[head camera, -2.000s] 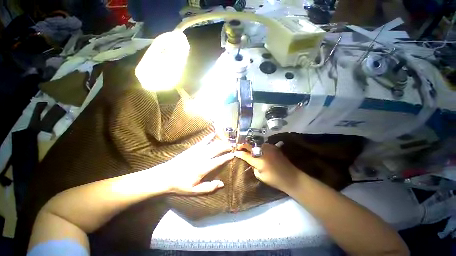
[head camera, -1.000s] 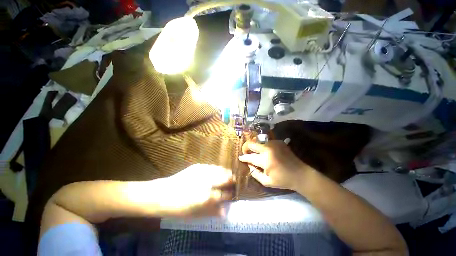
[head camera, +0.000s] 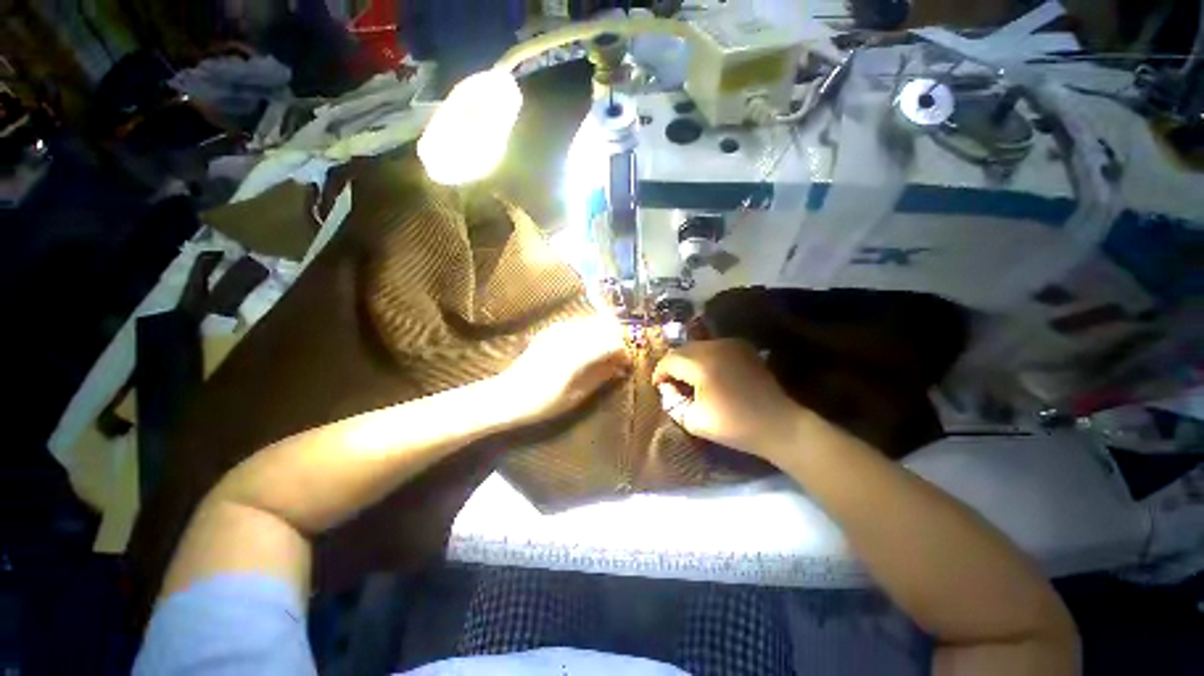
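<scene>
A large brown corduroy piece (head camera: 423, 304) lies in folds under the presser foot (head camera: 636, 324), with a vertical seam (head camera: 631, 423) running towards the table's front edge. My left hand (head camera: 574, 370) lies left of the seam just below the foot, fingertips closed on the cloth; glare washes it out. My right hand (head camera: 720, 394) is right of the seam, its fingers curled low on the cloth. A small white part of a thin stick (head camera: 681, 390) shows between its fingers; the rest is hidden.
The white sewing machine head (head camera: 845, 218) spans the right side. A bright lamp (head camera: 470, 126) hangs above the cloth. Paper patterns and dark scraps (head camera: 169, 383) lie at left. A ruled tape (head camera: 660, 565) runs along the front edge.
My left hand has moved forward from the lower cloth to beside the presser foot. My right hand stays beside the seam, its fingers more curled. The camera view has shifted.
</scene>
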